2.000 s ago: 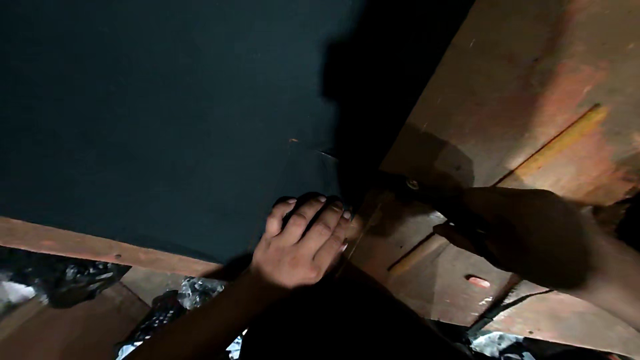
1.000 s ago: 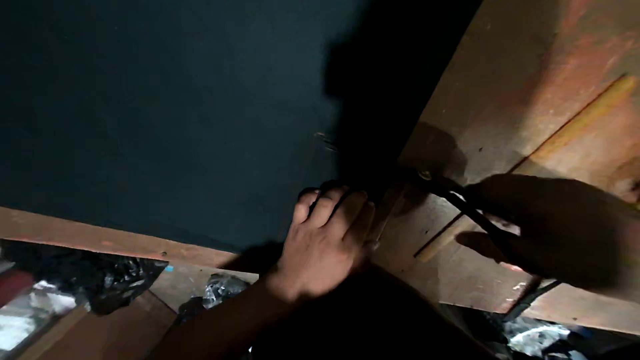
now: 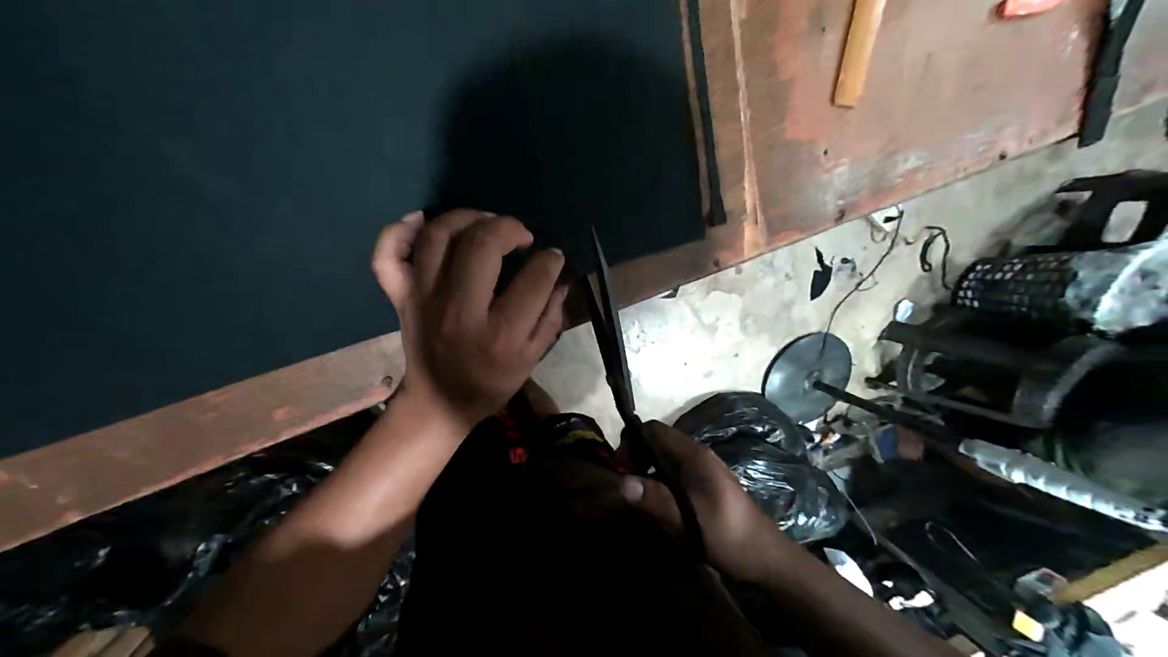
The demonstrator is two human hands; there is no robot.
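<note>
A large sheet of dark fabric [image 3: 219, 182] lies over the wooden table, its lower edge close to the table's front edge. My left hand [image 3: 474, 301] rests at that edge with curled fingers; they appear to pinch the fabric, though the fingertips are partly hidden. To its right, my right hand [image 3: 684, 493] holds a pair of dark scissors [image 3: 613, 338] by the handles. The blades are slightly apart and point up toward the fabric edge, beside my left fingers. A narrow dark strip [image 3: 707, 128] lies along the fabric's right side.
On the reddish wooden table [image 3: 912, 128] lies a flat wooden stick [image 3: 860, 55], with a dark strap [image 3: 1100, 100] farther right. Below are black plastic bags [image 3: 757, 456], a round metal disc [image 3: 808, 376] on a rod, and a black mesh-sided object [image 3: 1017, 283].
The view has shifted strongly, showing more floor. My right hand and the scissors have moved from the table right of the fabric to its front edge, below and beside my left hand.
</note>
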